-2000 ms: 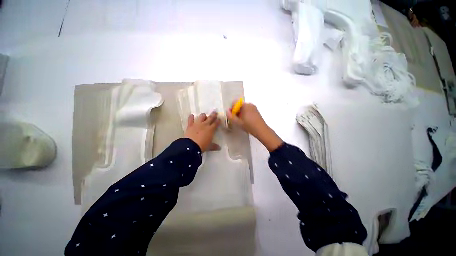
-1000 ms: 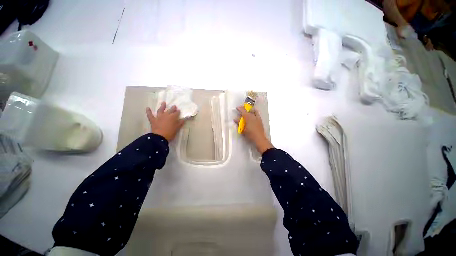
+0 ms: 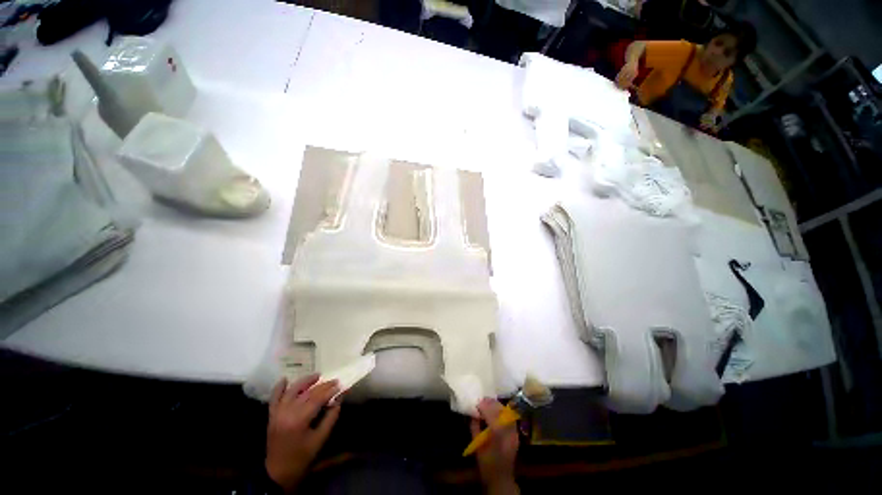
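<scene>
A white vest-shaped garment panel (image 3: 435,269) lies on a grey-beige backing board (image 3: 314,184); pale lines follow its U-shaped neck and armholes. A cream layer (image 3: 387,307) with a curved opening covers its near part and reaches the table's near edge. My left hand (image 3: 298,430) pinches the left strap end there. My right hand (image 3: 496,447) holds the glue brush (image 3: 511,416) by its yellow handle, pale bristles pointing up and right, and its fingers also hold the right strap end. Both hands are low in the picture.
Glue pot (image 3: 184,164) on its side and boxy white jug (image 3: 150,82) stand at left, beside a thick panel stack (image 3: 53,213). Folded panels (image 3: 629,280) and crumpled white pieces (image 3: 643,184) lie right. A person in orange (image 3: 672,72) is behind the table.
Both hands have come back from the far straps to the near edge and now hold the near strap ends. The head view has shifted, showing more of the table and room.
</scene>
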